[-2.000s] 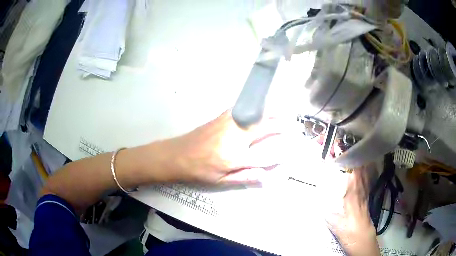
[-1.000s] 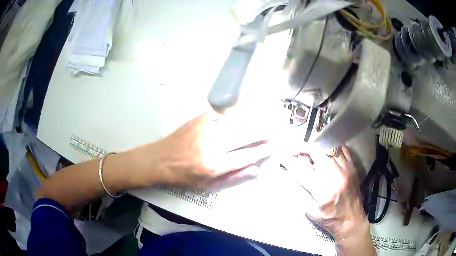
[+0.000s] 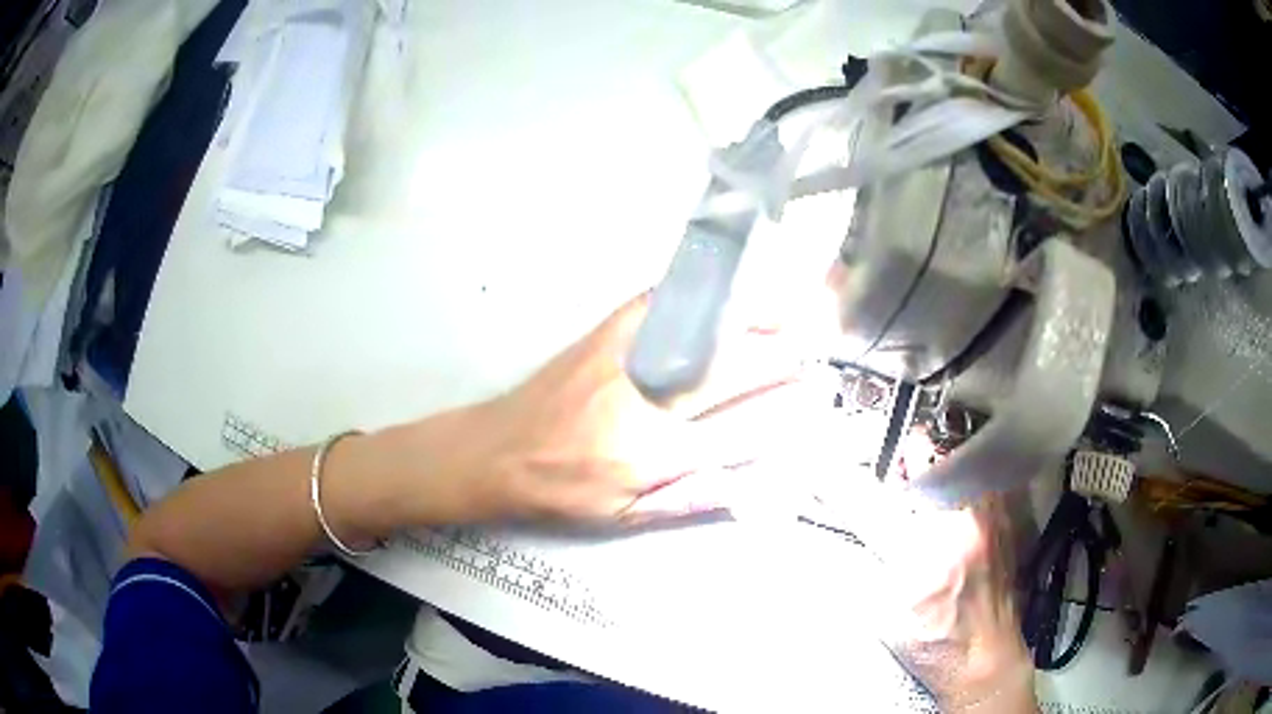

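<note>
My left hand (image 3: 628,433) lies flat with fingers spread on the white table (image 3: 460,279), left of the needle area, its fingertips washed out by glare. My right hand (image 3: 963,579) is close to the front of the sewing machine head (image 3: 928,265), partly behind it; its fingers are lost in glare. Pale cloth under the hands cannot be made out clearly. The presser foot and needle area (image 3: 893,426) shows small metal parts between the hands. The grey-blue machine lamp (image 3: 684,314) hangs over the back of my left hand.
A stack of white cut pieces (image 3: 286,140) lies at the upper left. Garments (image 3: 84,154) are heaped at the far left. Black-handled scissors (image 3: 1067,593) and a thin dark-brown stick (image 3: 1155,614) lie at the right. Ruler markings (image 3: 509,565) run along the front edge.
Since one second ago the view has shifted, so the scene sits lower and further right. My right hand's fingers, seen in front of the machine head then, are now more hidden at its lower edge.
</note>
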